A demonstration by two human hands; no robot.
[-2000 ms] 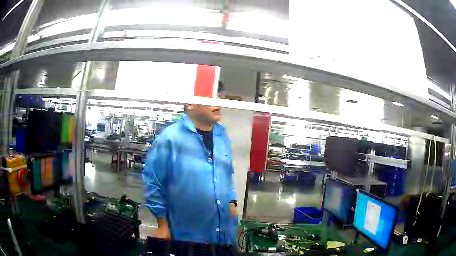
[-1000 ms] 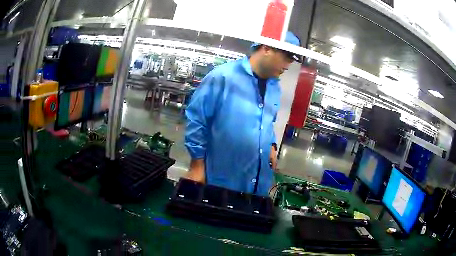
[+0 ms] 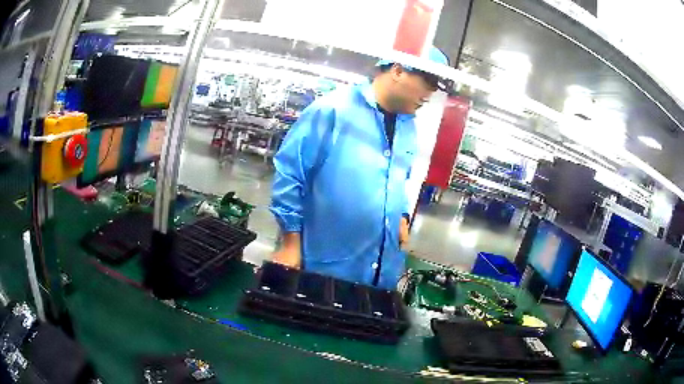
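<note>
Neither of my hands is in the picture. Nearest in front, a stack of black pocketed trays [image 3: 326,304] lies on the green bench mat [image 3: 259,352], with dark flat units bearing small pale labels in the top pockets. Another black tray [image 3: 491,346] lies to its right, with a pale label near its right end. A stack of black ribbed trays [image 3: 206,251] stands behind the left upright. Small dark electronic parts [image 3: 176,369] are at the bottom left edge, blurred and partly cut off.
A person in a blue smock [image 3: 345,180] stands across the bench, one hand at the tray stack. Two monitors [image 3: 598,296] stand at right beside boards and cables [image 3: 484,300]. A metal upright [image 3: 176,120], a yellow box with red button [image 3: 64,148] and colour-pattern screens [image 3: 112,154] are left.
The view has tilted down and turned since two seconds ago, bringing the bench and trays into sight. Over the last second it shifted only slightly; the person across stays beside the tray stack.
</note>
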